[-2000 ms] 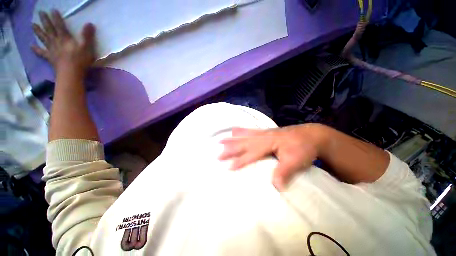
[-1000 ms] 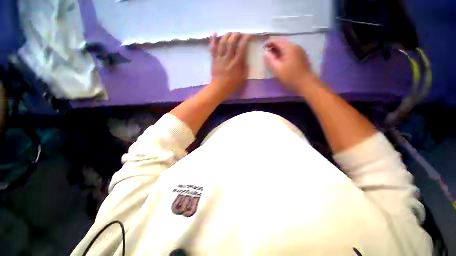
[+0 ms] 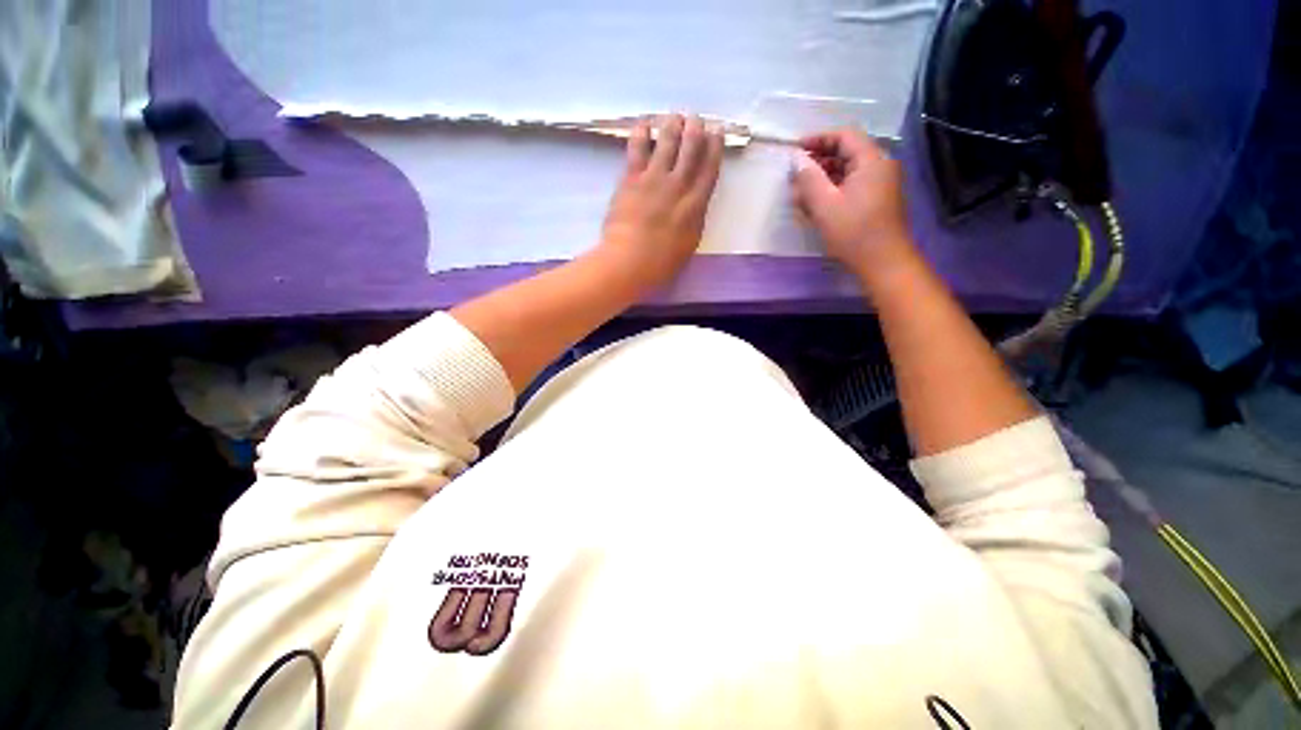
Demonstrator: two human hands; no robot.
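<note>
A white garment panel lies on the purple pressing table, with a raised seam allowance running lengthwise along it. My left hand lies palm down on the panel, its fingertips at the seam. My right hand is at the seam near the panel's right end, thumb and forefinger pinching the seam allowance. A short stretch of the seam between my hands stands slightly raised. The steam iron rests just right of the panel; neither hand touches it.
A stack of pale panels hangs over the left table edge. A dark curled strip lies beside it on the purple cover. Yellow iron lines trail down to the right. Pale fabric scraps show below the table.
My right hand has come from in front of my body to the seam. My left hand has moved right from the panel's left part. The view has shifted, bringing the iron into sight.
</note>
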